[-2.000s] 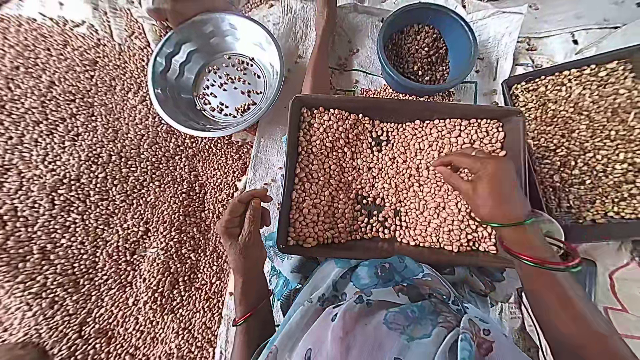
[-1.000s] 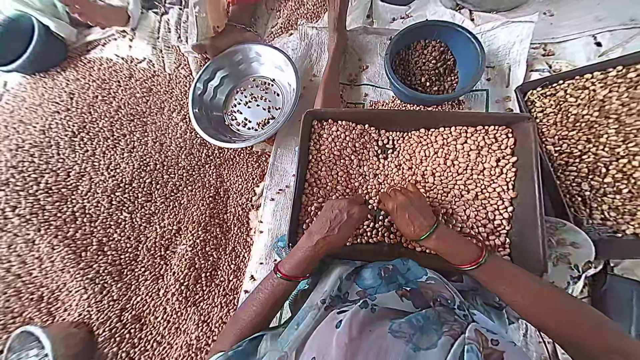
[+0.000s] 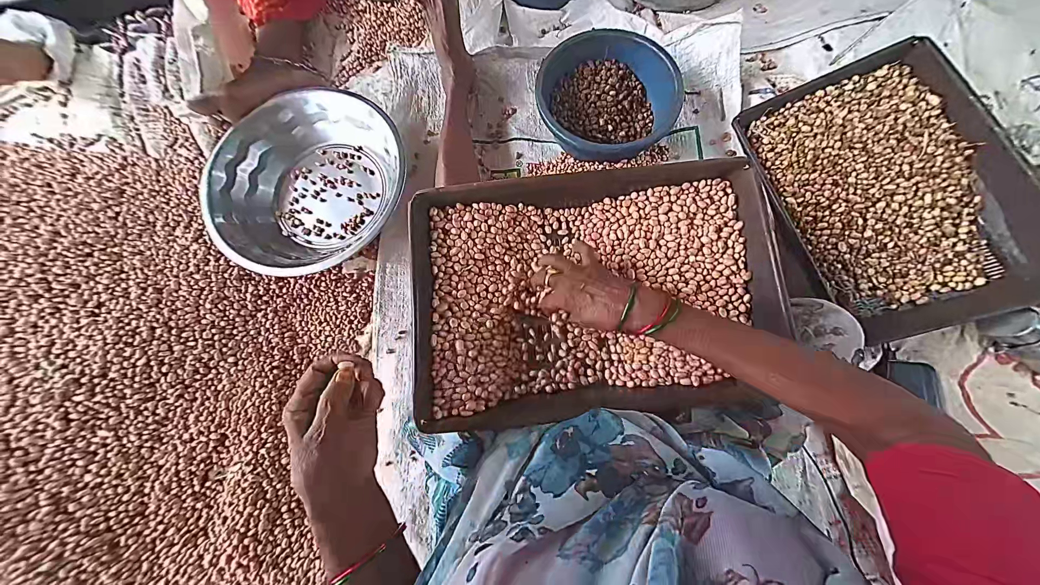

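Note:
A dark rectangular tray (image 3: 422, 325) of pinkish-brown kernels, which look like peanuts, rests at the lap; its bottom shows through a gap near the middle. Over that gap my right hand (image 3: 581, 288) touches the kernels, fingers spread and palm down, with loose kernels by the fingertips. Left of the tray, my left hand (image 3: 335, 422) is raised over the edge of the kernel heap (image 3: 146, 366), thumb and fingertips together. A small pale spot shows at those fingertips; whether it is a kernel or a nail is unclear.
A steel basin (image 3: 223, 203) with a few dark bits stands upper left, beside another person's hand (image 3: 252, 89). Behind the tray are a bare limb (image 3: 457, 122) and a blue plastic bowl (image 3: 674, 89) of darker kernels. A second dark tray (image 3: 999, 179) holds paler kernels at right.
Both hands were together in the tray one second ago. My left hand has moved out to the left, over the heap's edge; my right hand has moved up within the tray, its fingers spread.

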